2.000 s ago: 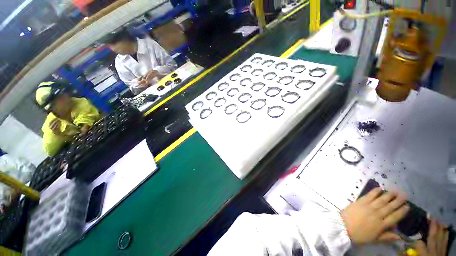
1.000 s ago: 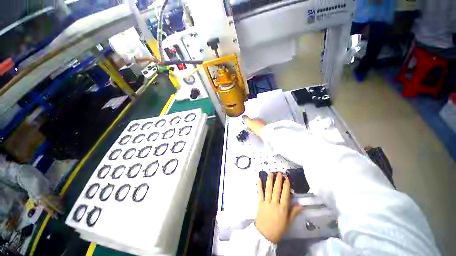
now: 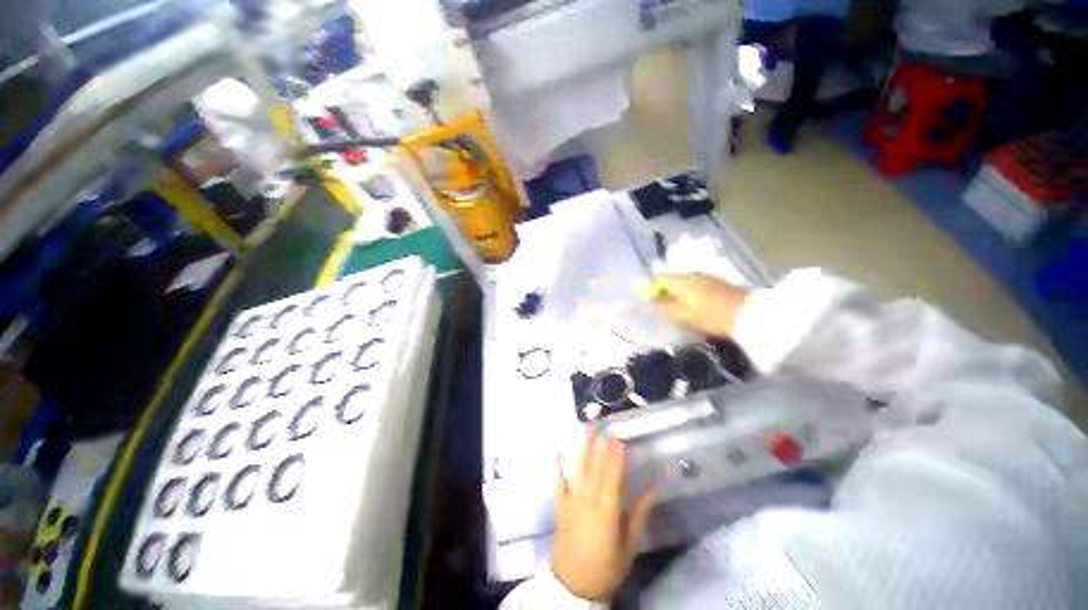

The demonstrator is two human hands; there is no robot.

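Observation:
The black fixture with round seats [image 3: 653,377] lies near the front of the pale worktable, with ring shapes in some seats. My left hand [image 3: 593,510] is open and flat, palm down, its fingertips just in front of the fixture's left end. My right hand [image 3: 706,304] is above the worktable behind the fixture, with its fingertips closed on a small yellow tool [image 3: 659,288]. A lone black ring [image 3: 535,362] lies left of the fixture. The picture is blurred, so fine parts are unclear.
A thick white foam tray [image 3: 269,530] with rows of black rings is at the left. The amber machine head [image 3: 480,217] hangs at the worktable's back left. A dark cluster [image 3: 529,304] lies near it. A red button [image 3: 785,448] is on the front panel. A red stool [image 3: 925,117] stands far right.
The view has shifted. My right hand has come back from beside the machine head toward the fixture. My left hand has drawn forward off the fixture, and its seats now show.

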